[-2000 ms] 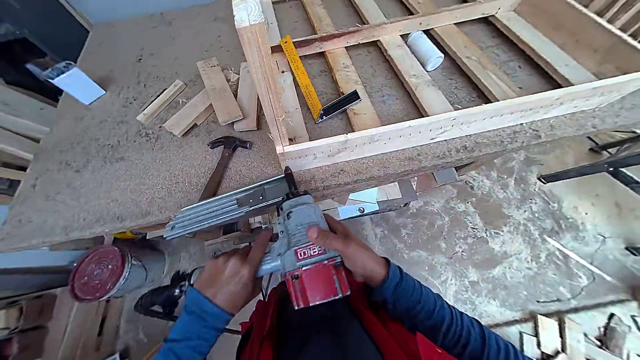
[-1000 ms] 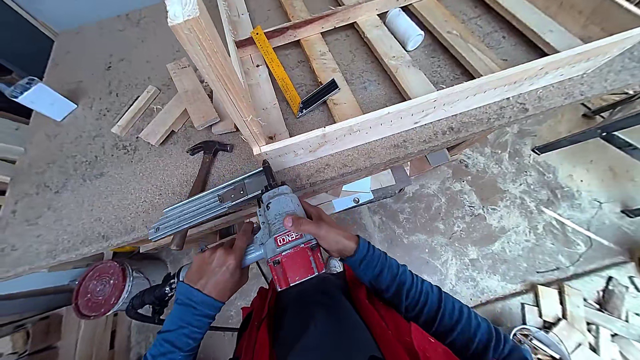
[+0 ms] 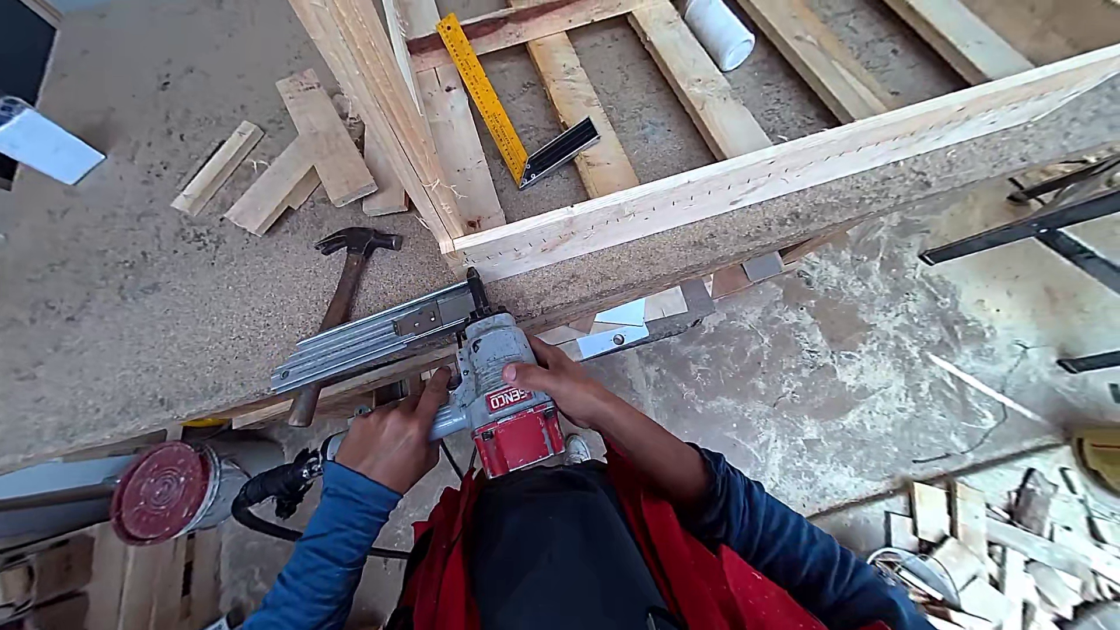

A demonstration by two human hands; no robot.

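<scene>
A grey and red Senco pneumatic nailer (image 3: pixel 499 359) is held in both hands. My left hand (image 3: pixel 395 430) is closed around its handle, and my right hand (image 3: pixel 560 381) grips the side of its body, thumb on top. The nailer's nose touches or nearly touches the near corner of a slatted wooden frame (image 3: pixel 647 206); exact contact cannot be told. Its long metal magazine points left, over the wooden handle of a claw hammer (image 3: pixel 350 276). Inside the frame, a yellow try square (image 3: pixel 486 96) with a black stock lies across the slats, and a white cylinder (image 3: pixel 719 33) rests farther right.
Short wood offcuts (image 3: pixel 324 144) lie on the workbench (image 3: pixel 157 297). Below its left edge stands a bucket with a red lid (image 3: pixel 162 492), near the black air hose (image 3: pixel 254 516). Black metal legs (image 3: pixel 1024 227) stand at the right, above a scrap wood pile (image 3: pixel 1006 542) on the floor.
Both hands keep hold of the nailer throughout. Its nose stays by the frame's near corner while the view shifts somewhat.
</scene>
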